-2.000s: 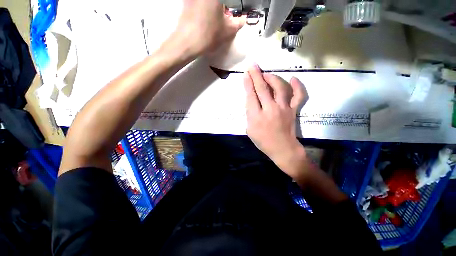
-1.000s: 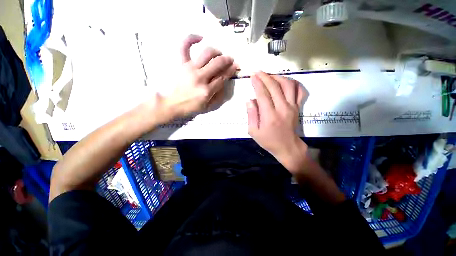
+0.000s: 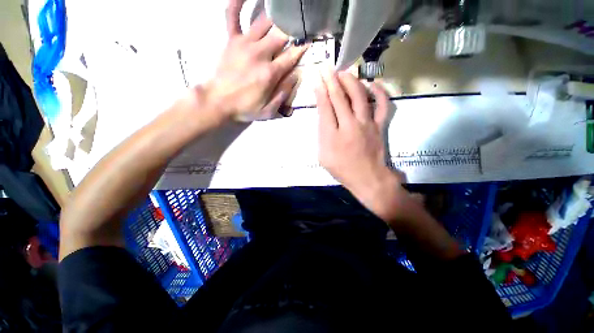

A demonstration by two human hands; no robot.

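Observation:
The white head of the sewing machine (image 3: 306, 18) stands at the top centre. My left hand (image 3: 251, 78) is just left of the needle area (image 3: 319, 52), with its fingertips near the presser foot. My right hand (image 3: 355, 123) lies palm down just below the needle area, fingers together and pointing up toward it. A pale fabric piece (image 3: 305, 88) seems to lie between the hands; its edges are washed out by glare. Whether either hand grips it or only presses on it cannot be told.
Blue looped scissors or snips (image 3: 49, 58) and curled white scraps (image 3: 77, 127) lie at the table's left. A printed scale (image 3: 436, 156) runs along the front edge. A blue basket (image 3: 553, 279) with red and white scraps is below right. A dark heap (image 3: 16, 117) is at the left.
Since one second ago, my left hand has moved up and slightly left toward the presser foot. My right hand's fingertips are a little higher, close to the needle area. The view has shifted slightly.

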